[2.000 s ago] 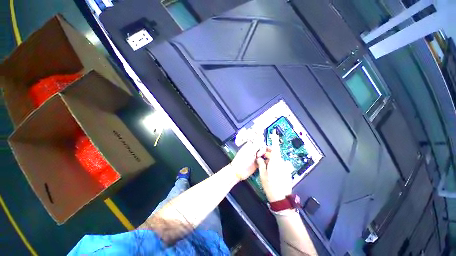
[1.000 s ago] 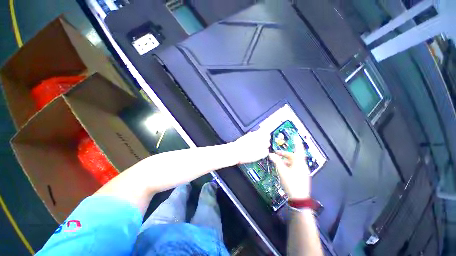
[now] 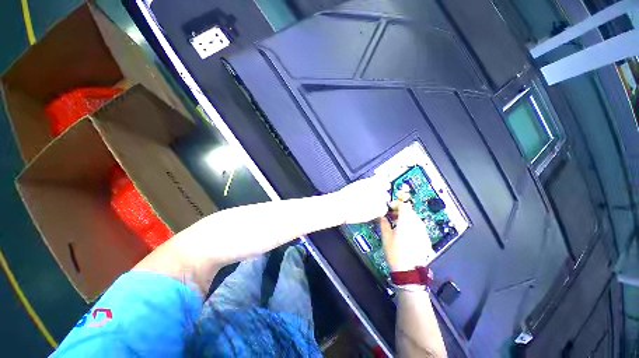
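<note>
The green main board lies in the bright recess of a large black TV back cover. More green board with a white connector shows below my left hand. My left hand lies over the board's left part, its fingertips bent down at the board. My right hand, with a red strap at the wrist, reaches up from below. Its fingertips meet the left ones over the board. Something small and yellowish shows at the fingertips; whether either hand grips it is not clear.
Two open cartons with red wrapping stand left of the metal rail. A black block with a white label sits at upper left. A frame opening is at right, a small dark block below the board.
My left arm has swung up and now reaches in from the left across the rail. My right hand has moved slightly along the board. The lower green board part has come into fuller view.
</note>
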